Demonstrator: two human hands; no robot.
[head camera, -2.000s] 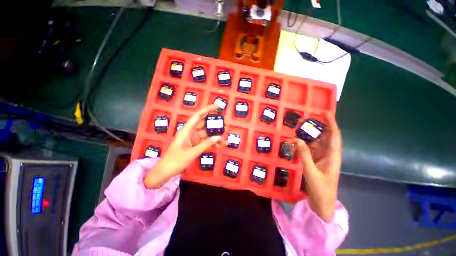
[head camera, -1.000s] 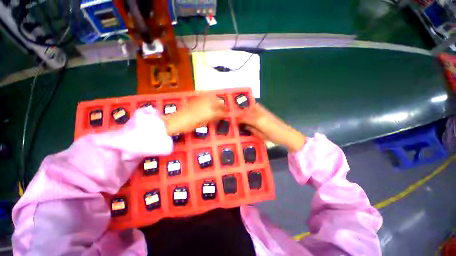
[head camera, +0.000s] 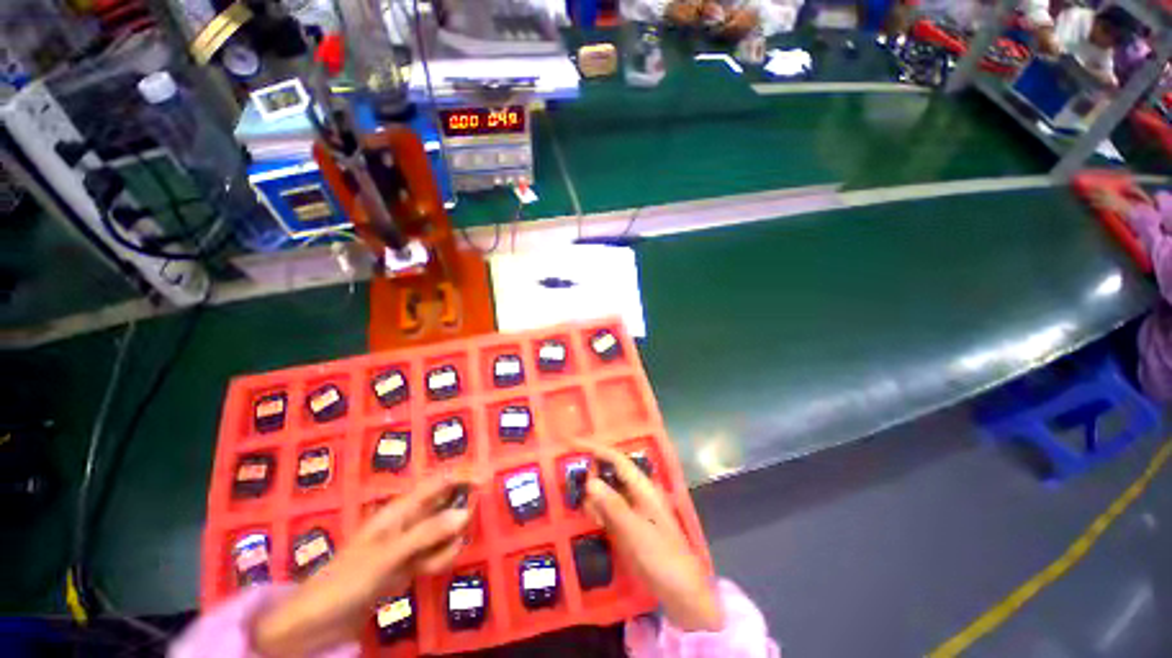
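A red-orange foam tray (head camera: 494, 478) lies at the bench's front edge, with black watch bodies in most pockets, many with pale lit or label-like faces. Two pockets at the right of the second row are empty. My left hand (head camera: 409, 537) is over the tray's lower middle, its fingertips closed on a dark watch body (head camera: 459, 495), partly hidden. My right hand (head camera: 639, 521) is over the right side of the third row, thumb and fingers on a watch body (head camera: 577, 481) at its pocket. Another dark watch body is partly hidden beneath its fingers.
An orange toggle-clamp fixture (head camera: 431, 309) stands behind the tray, with papers (head camera: 566, 289) and a black cable on its right. Behind are a blue-fronted instrument (head camera: 309, 199) and a power supply (head camera: 486, 144) with red digits. A blue stool (head camera: 1080, 411) and another worker's arm are at right.
The view has tilted up, showing more of the bench behind. My hands have moved from the upper right pockets down to the third row and apart. Two second-row pockets at right now show empty.
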